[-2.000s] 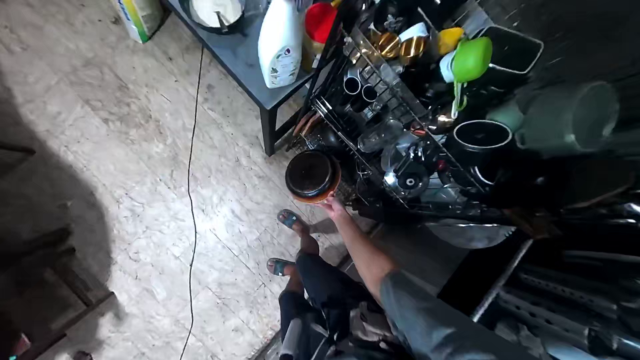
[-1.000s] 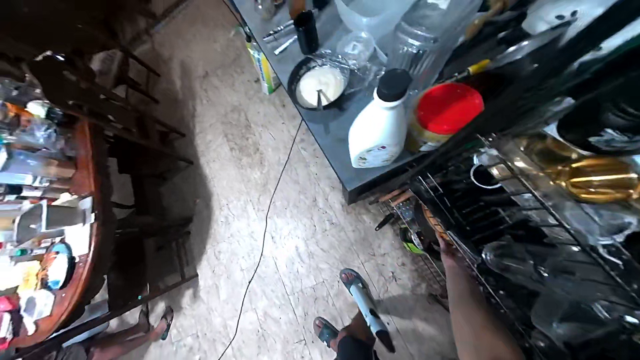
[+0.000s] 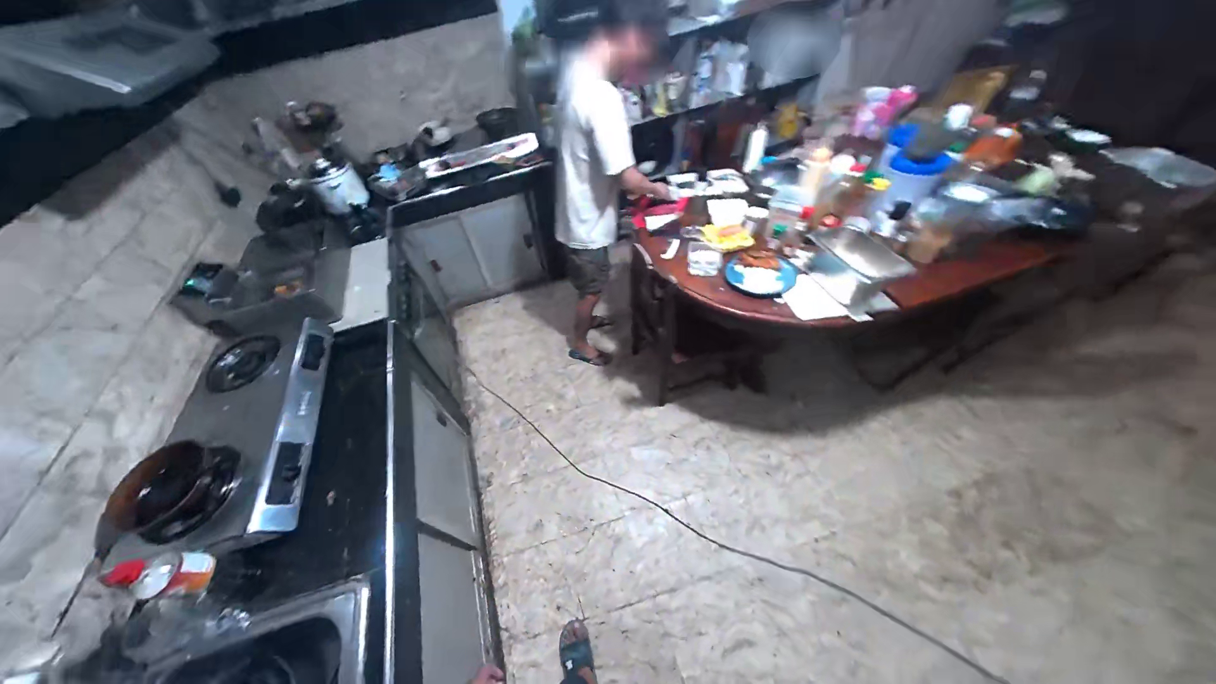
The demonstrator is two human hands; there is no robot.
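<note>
At the bottom edge, beside the cabinet front, only the fingertips of what looks like my left hand (image 3: 487, 674) show; whether it holds anything is hidden. My right hand is out of view. A gas stove (image 3: 249, 437) lies on the counter to the left, with a dark brown pan (image 3: 163, 489) on its near burner. Nearer me are a can with a red top (image 3: 176, 574) and the steel rim of a sink (image 3: 356, 617). My sandalled foot (image 3: 576, 652) is on the floor.
A person (image 3: 594, 152) stands by a crowded wooden table (image 3: 722, 302), one hand over its edge. On it are a blue plate of food (image 3: 760, 275) and a metal tray (image 3: 863, 256). A thin cable (image 3: 655, 503) crosses the floor. A white rice cooker (image 3: 339, 187) stands at the far corner.
The view has swung far round from the dish rack to the stove and table. My right hand, holding a round dark pan two seconds ago and at the rack one second ago, has left view.
</note>
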